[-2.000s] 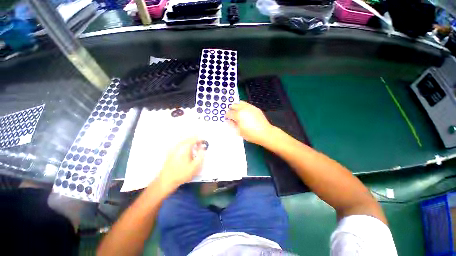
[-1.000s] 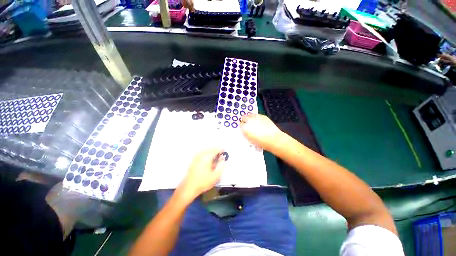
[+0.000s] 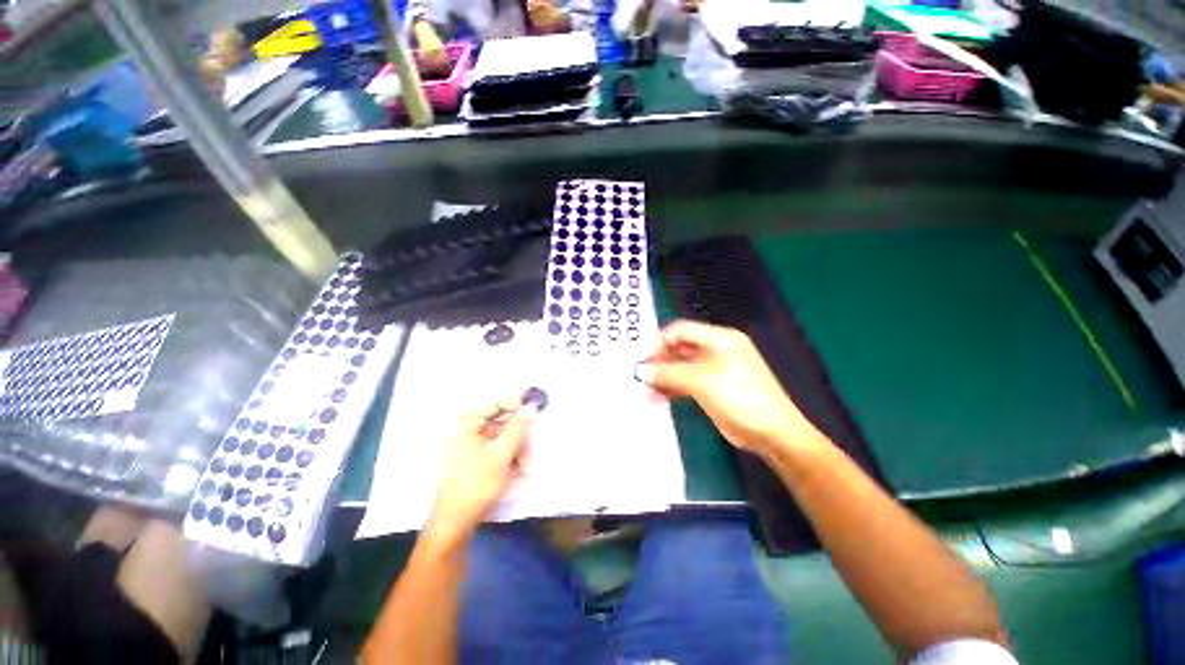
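My left hand (image 3: 484,457) holds a small round black part (image 3: 533,399) at its fingertips over the white work paper (image 3: 591,455). My right hand (image 3: 708,377) is above the paper's right edge, pinching a small dark adhesive pad (image 3: 643,373) at thumb and finger. The sticker sheet in use (image 3: 597,260) lies behind the paper, with outlined rings at its near end. Another small dark round part (image 3: 499,334) lies on the paper's back edge, near the sheet.
A long black tray (image 3: 767,390) lies right of the paper. Black ribbed supply trays (image 3: 442,266) are behind it. Spare sticker sheets (image 3: 280,416) are at left, clear plastic trays (image 3: 221,338) further left. A grey machine box (image 3: 1150,266) is at right. A person's arm (image 3: 137,559) shows lower left.
My right hand has moved off the sticker sheet's near end, toward me, with a small pad between its fingertips. My left hand still holds the round part, now more visible. The camera view has shifted.
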